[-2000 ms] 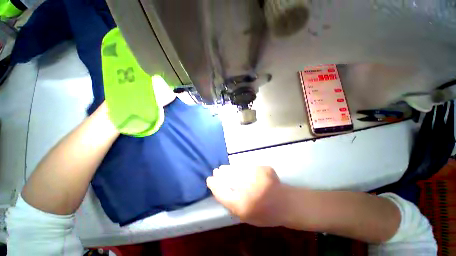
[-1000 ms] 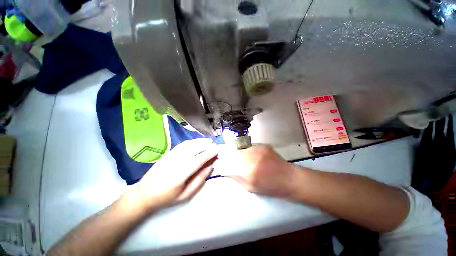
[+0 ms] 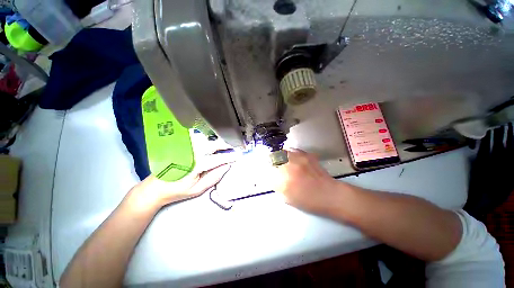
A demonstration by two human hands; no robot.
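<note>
The navy cloth (image 3: 128,104) lies on the white table to the left of the sewing machine head (image 3: 191,67), partly behind the lime-green tag (image 3: 168,138). My left hand (image 3: 183,183) lies flat at the lower end of the tag, its fingers pointing toward the lit needle area; glare hides what is under them. My right hand (image 3: 301,180) is at the right of the needle area, its fingertips washed out by the light beside the presser foot (image 3: 253,147). A dark thread (image 3: 251,197) lies curled on the white surface between my hands.
A smartphone (image 3: 369,136) with a lit screen lies on the machine bed under the arm. Dark snips (image 3: 431,144) lie to its right. More navy cloth (image 3: 84,64) lies at the upper left. A black plastic bag (image 3: 493,169) hangs at the right.
My left hand has drawn back left from the needle area, and my hands are farther apart. The navy cloth no longer shows in front of the needle. The dark thread now shows between my hands.
</note>
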